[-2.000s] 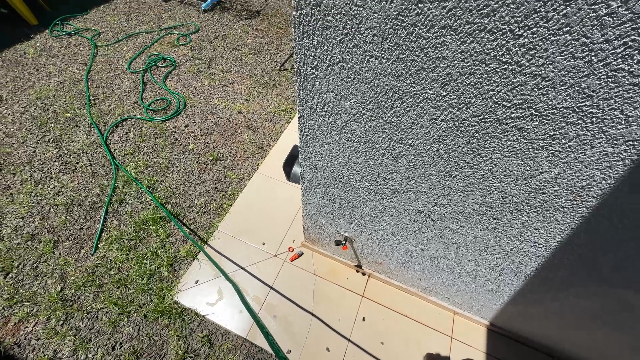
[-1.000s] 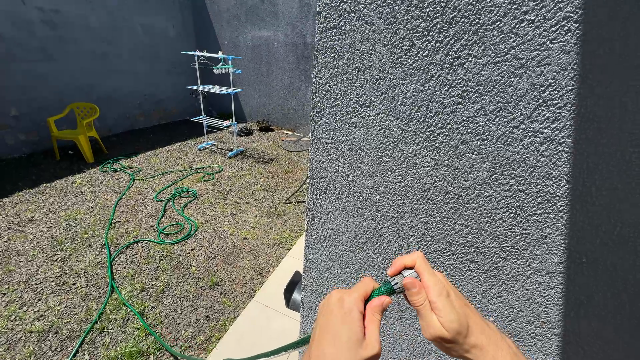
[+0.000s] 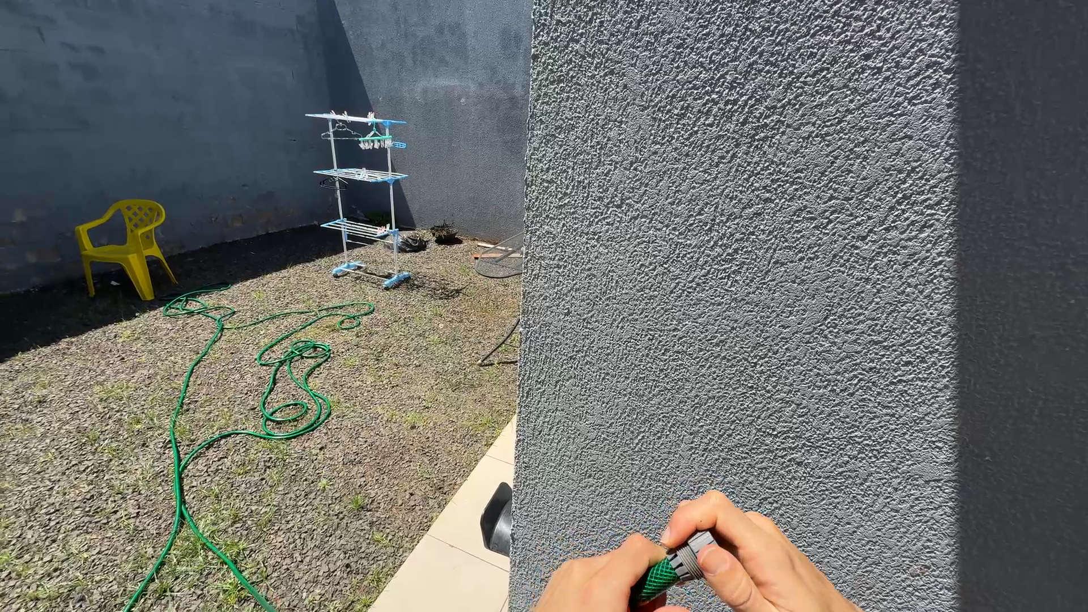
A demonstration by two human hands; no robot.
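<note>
At the bottom right of the head view, my left hand (image 3: 608,578) grips the end of a green garden hose (image 3: 657,580). My right hand (image 3: 748,552) pinches a grey ribbed plastic hose fitting (image 3: 693,554) on that end, with thumb and forefinger on either side of it. The two hands are close together in front of the rough grey wall. More of the green hose (image 3: 177,442) lies in loose loops over the gravel at the left. The part between my hands and the ground is partly out of frame.
The textured wall corner (image 3: 731,280) rises close in front. Beige floor tiles (image 3: 459,565) run along its foot, with a black plastic object (image 3: 497,518) there. Further off stand a yellow plastic chair (image 3: 127,246) and a clothes drying rack (image 3: 365,177) on the gravel.
The view has risen from the floor tiles to the yard. Both hands have come into view since the oldest frame. Since one second ago, they sit lower in view, still on the hose end and fitting.
</note>
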